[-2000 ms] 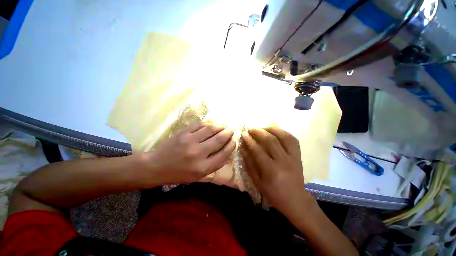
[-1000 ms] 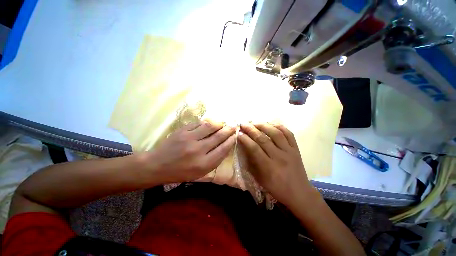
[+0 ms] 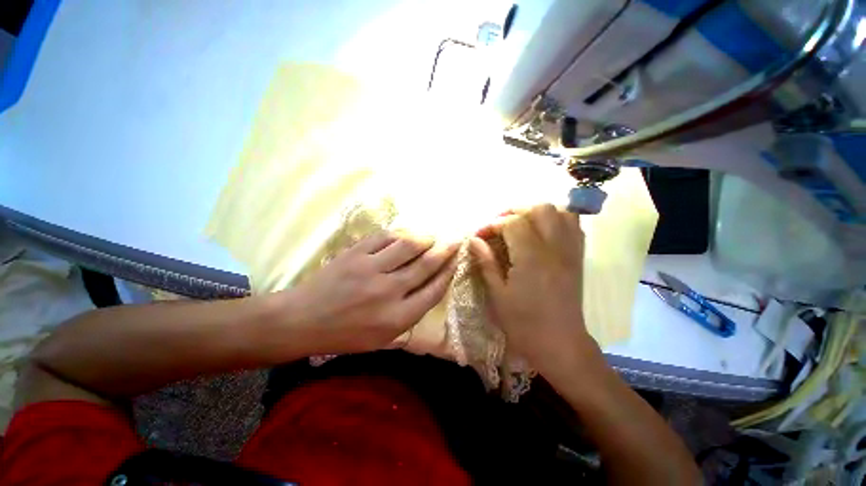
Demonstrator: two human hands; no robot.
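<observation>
A pale yellow fabric panel (image 3: 275,161) lies spread on the white table, its middle washed out by bright glare. Lace trim (image 3: 467,308) runs from between my hands and hangs over the table's front edge. My left hand (image 3: 375,285) lies on the panel with its fingers together, pressing the work. My right hand (image 3: 532,275) holds the lace and cloth, thumb towards my left fingertips, other fingers curled. The sewing machine head (image 3: 655,76) stands beyond, at upper right. The needle area is lost in glare.
Blue-handled thread snips (image 3: 698,306) lie on the table at right. A flat black phone (image 3: 678,211) lies beyond them. Yellow and white fabric scraps (image 3: 821,370) hang at far right. The table's dark front edge (image 3: 133,268) curves below my forearms.
My right hand has turned and moved slightly forward and right, its fingers now curled. More lace shows between my hands. My left hand stays nearly in place.
</observation>
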